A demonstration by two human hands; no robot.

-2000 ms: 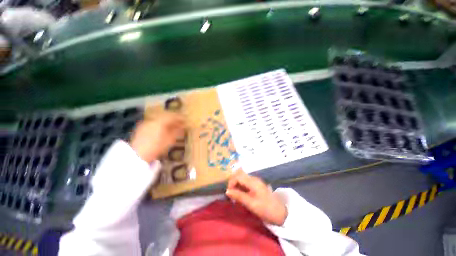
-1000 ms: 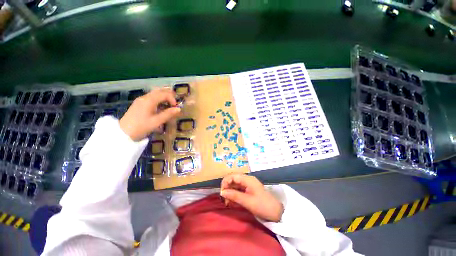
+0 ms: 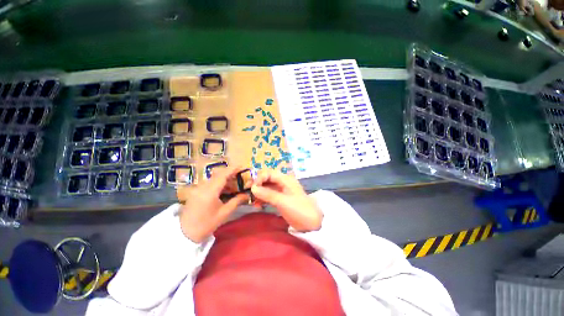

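Note:
My left hand (image 3: 209,207) holds a black housing frame (image 3: 243,180) upright at the cardboard's front edge, close to my body. My right hand (image 3: 289,199) has its thumb and finger pinched at the frame's right edge; whether a small piece is between them cannot be told. Small blue pieces (image 3: 267,143) lie scattered on the cardboard (image 3: 244,92). The white adhesive sheet (image 3: 337,117) with rows of dark dashes lies right of it. The clear blister tray (image 3: 114,133) holds black frames and overlaps the cardboard; two of its pockets over the cardboard are empty.
Stacked blister trays stand at the left (image 3: 21,136) and right (image 3: 450,117). The green conveyor belt (image 3: 247,37) runs behind. Below the bench are a round blue stool (image 3: 36,276), a blue plastic stool (image 3: 510,207), striped tape (image 3: 448,241) and a grey crate (image 3: 532,290).
My left hand has moved from the tray's upper right pockets down to the front edge, now with a frame in it. My right hand has moved up and left to meet it. The view has shifted.

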